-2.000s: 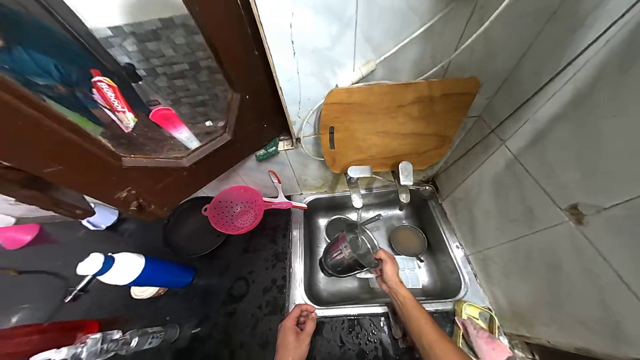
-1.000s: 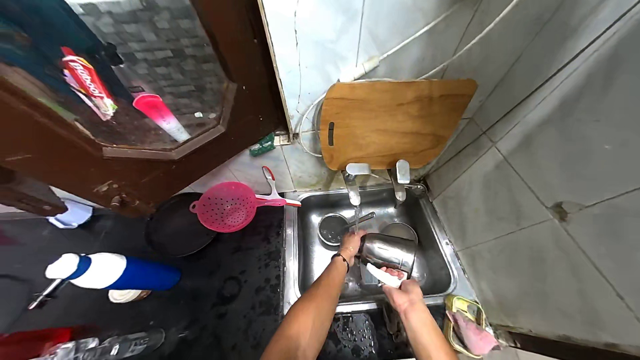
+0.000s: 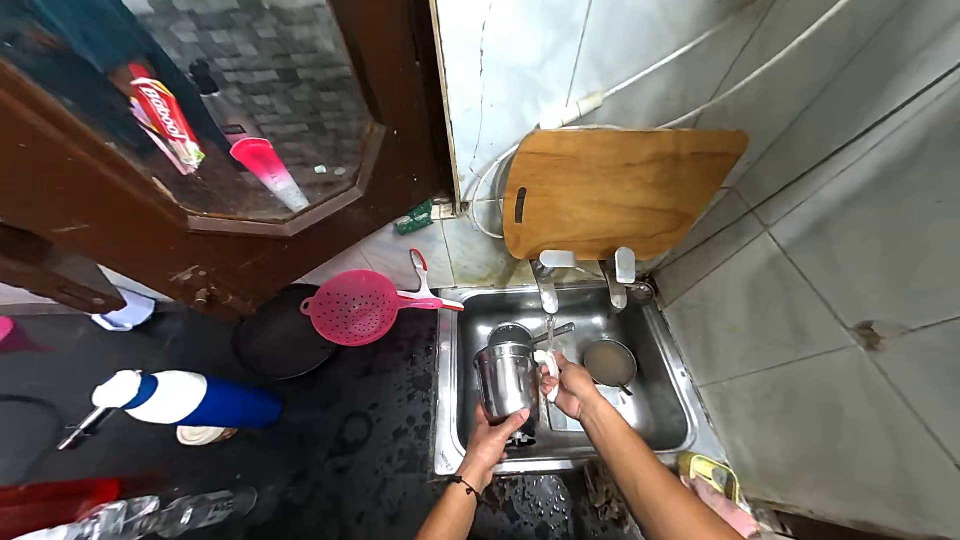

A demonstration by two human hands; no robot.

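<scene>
A shiny steel mixer jar (image 3: 508,381) is held tilted over the stainless steel sink (image 3: 448,375). My left hand (image 3: 491,439) grips its lower end from below. On the jar's right side, my right hand (image 3: 568,384) has its fingers at the white handle (image 3: 550,375). Water runs from the left tap (image 3: 550,289) close to the handle. In the sink, a pan with cloudy liquid (image 3: 610,364) sits to the right, and a metal utensil handle (image 3: 555,334) shows behind the jar. Part of the sink floor is hidden by the jar and hands.
Left of the sink lie a pink colander (image 3: 354,307), a black pan (image 3: 281,337) and a blue and white bottle (image 3: 202,399). A wooden chopping board (image 3: 622,191) leans on the wall behind the taps. A yellow soap dish (image 3: 709,474) with a pink cloth stands at the front right corner.
The steel jar has moved left in the sink and stands more upright. My left hand has gone from near the tap to the jar's lower end, while my right hand has moved up along the handle.
</scene>
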